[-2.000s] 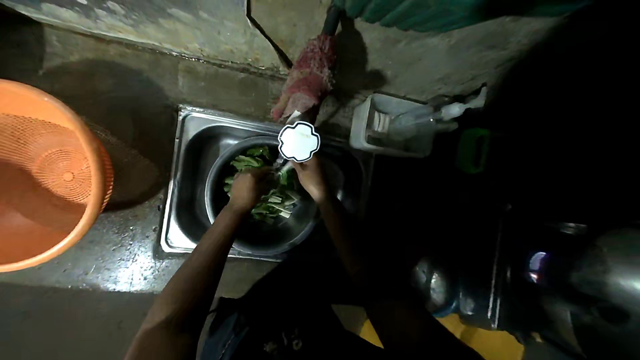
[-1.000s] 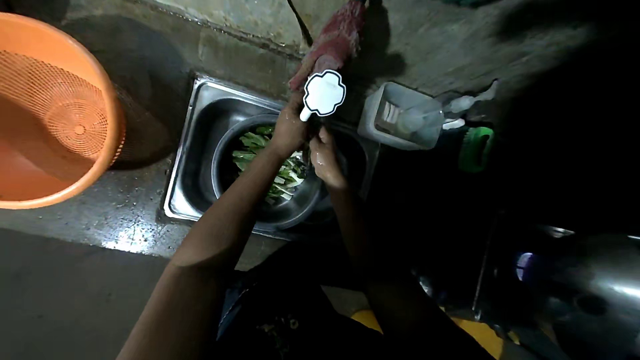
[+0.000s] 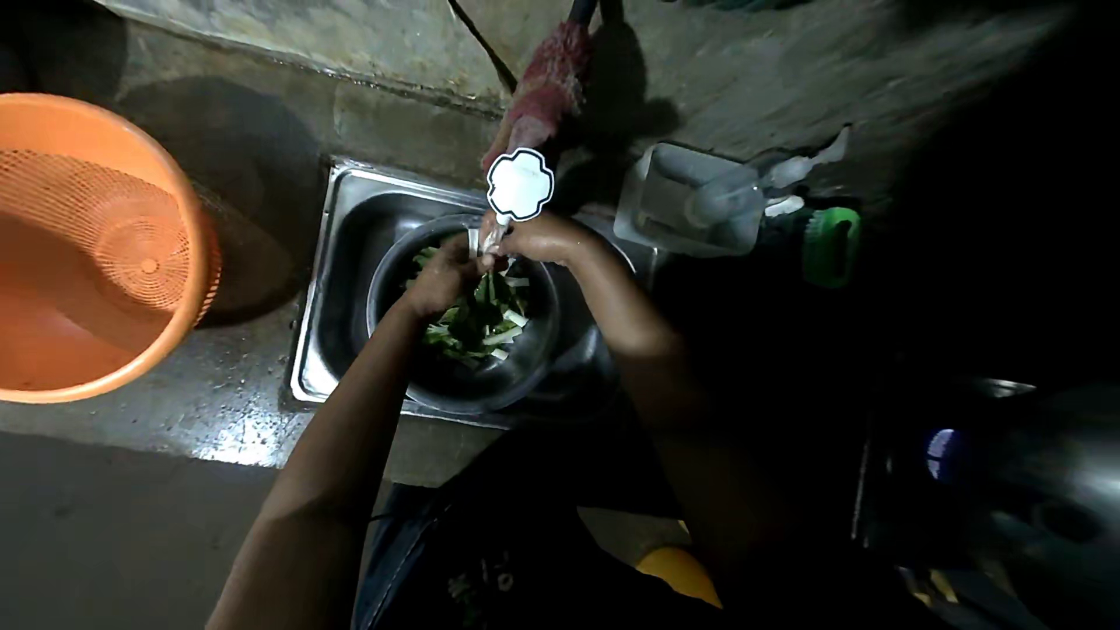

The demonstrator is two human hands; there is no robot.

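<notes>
A round metal basin (image 3: 534, 367) sits in the stainless steel sink (image 3: 331, 262), with cut leafy greens (image 3: 477, 324) in it. Over the basin's upper part, my left hand (image 3: 444, 278) has its fingers around the end of a pale-stemmed green. My right hand (image 3: 538, 238) meets it from the other side, its fingertips at the same stem under the running water. The tap (image 3: 520, 185) has a white, lobed head or handle, directly above both hands; its pipe is wrapped in red cloth (image 3: 551, 83). Dim light hides part of the fingers.
On the left of the counter stands an orange plastic basket (image 3: 166, 324). Right of the tap are a translucent plastic tub (image 3: 687, 201) holding a clear container, and a green-backed brush (image 3: 831, 247). A shiny metal vessel (image 3: 1076, 490) lies in shadow at far right.
My left hand has come down from beside the tap to the basin's upper left. My right hand has moved up, under the tap. The view has shifted somewhat.
</notes>
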